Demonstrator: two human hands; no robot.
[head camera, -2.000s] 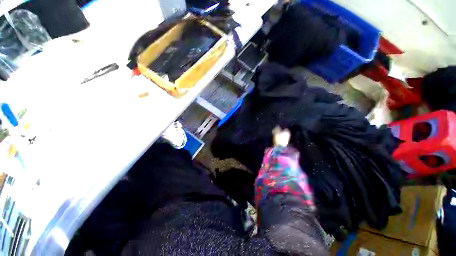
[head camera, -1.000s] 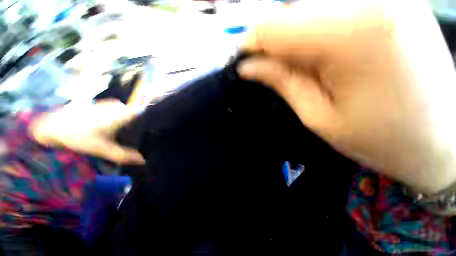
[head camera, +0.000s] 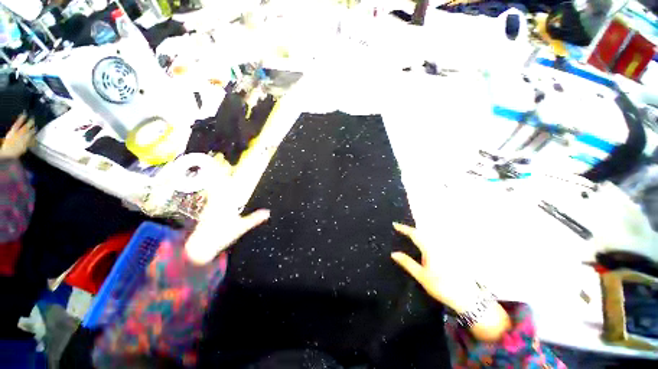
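Note:
A black garment panel with tiny white specks (head camera: 328, 187) lies on the white table, narrow at its far end and wider toward me, hanging over the front edge. My left hand (head camera: 220, 232) rests at the panel's left edge, fingers apart. My right hand (head camera: 431, 272) is at the panel's right edge, thumb and fingers spread, a bracelet at the wrist. Neither hand grips the cloth.
A yellow tape roll (head camera: 153, 140) and a white tape roll (head camera: 189, 173) lie at the left. A blue basket (head camera: 123, 277) is below. The sewing machine (head camera: 462, 32) stands beyond. A dark slim tool (head camera: 566, 219) and open box (head camera: 615, 306) are right. Another person's hand (head camera: 17, 137) shows far left.
The view has swung from the cloth pile back to the table. The panel, held up one second ago, now lies flat. Both hands have let go and moved to its sides.

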